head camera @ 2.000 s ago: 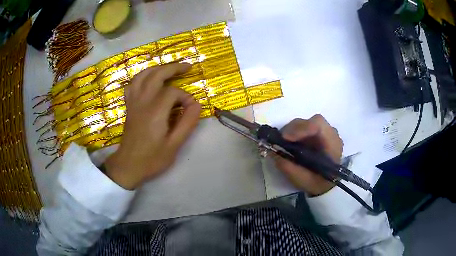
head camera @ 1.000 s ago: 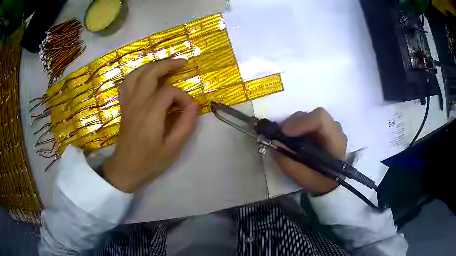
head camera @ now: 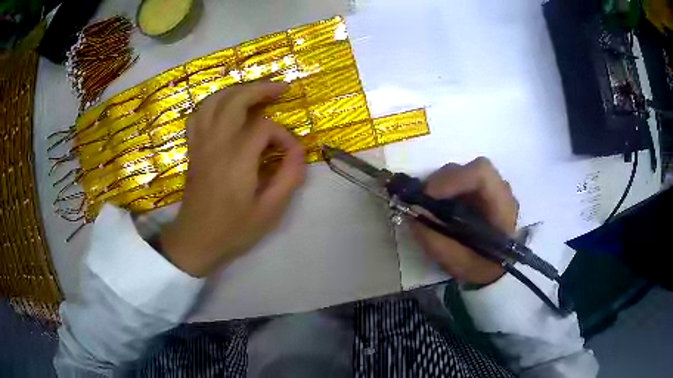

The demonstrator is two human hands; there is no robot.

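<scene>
A shiny gold-yellow panel (head camera: 332, 74) of small rectangles lies on the pale board. Dark red-brown wires cross its left part and hang off its left edge. One single rectangle juts out at its right. My left hand (head camera: 236, 162) rests over the panel's middle, thumb and forefinger brought together near the lower edge; whether they pinch a wire is hidden. My right hand (head camera: 468, 221) holds the soldering iron (head camera: 443, 214) like a pen. Its tip and thin guide tube are at the panel's lower edge, just right of my left fingertips.
A pile of lead wires (head camera: 102, 55) and a round tin (head camera: 168, 16) lie at the upper left. Wired panels (head camera: 21, 184) are stacked at the far left. White paper (head camera: 472, 74) lies at the right, with a black feeder unit (head camera: 590, 81) at the upper right.
The view has shifted slightly. The iron tip has moved slightly right along the panel's lower edge, and my left fingertips have also shifted a little right. Both hands keep nearly the same pose.
</scene>
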